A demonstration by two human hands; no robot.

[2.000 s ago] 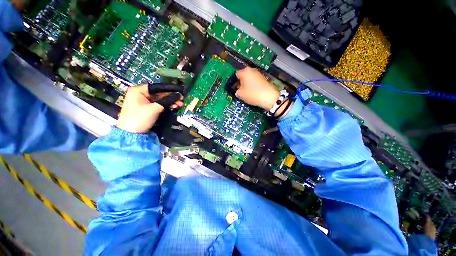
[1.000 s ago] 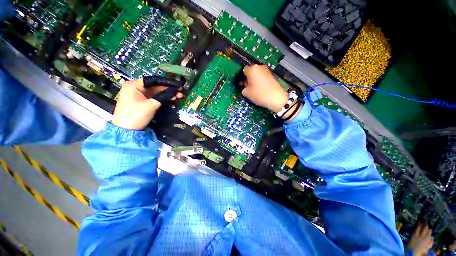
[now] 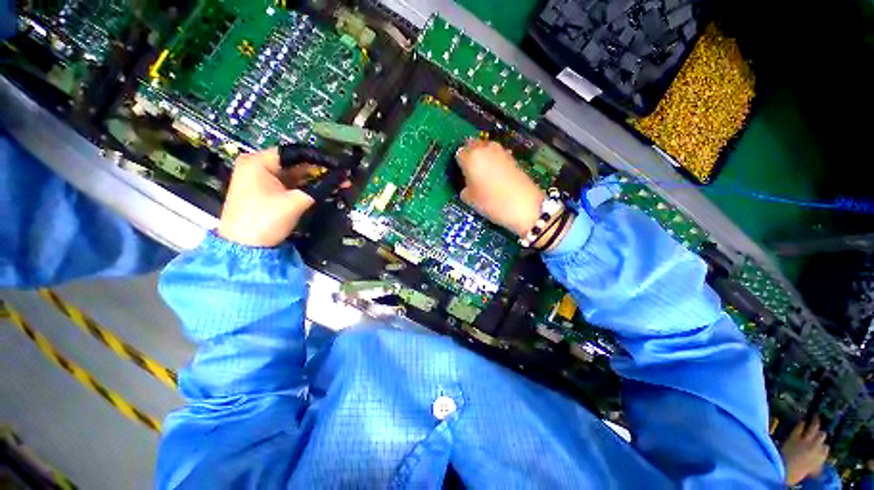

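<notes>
The main green circuit board [image 3: 415, 132] lies in a black carrier in front of me, with rows of white, silver and blue parts. My right hand [image 3: 500, 189] is over its upper right part, fingers bent down. Something dark shows at the fingertips; I cannot tell whether it is a finger cover or a held part. My left hand [image 3: 264, 199] is palm-in at the board's left, over the carrier edge. Black shapes [image 3: 324, 172] lie along its thumb and forefinger; whether they are covers or held dark parts is unclear.
A second board [image 3: 225, 48] lies to the left, a narrow board strip [image 3: 479, 72] beyond. Past the metal rail [image 3: 613, 134] are a grey parts bin [image 3: 613, 48] and golden-yellow parts bin [image 3: 704, 105]. A blue cord crosses right. Another person's hand [image 3: 803, 453] is at lower right.
My right hand has shifted slightly right and down, staying over the board, and the dark thing at its fingertips shows less. My left hand has barely moved. The other person's hand at lower right shows more clearly than two seconds ago.
</notes>
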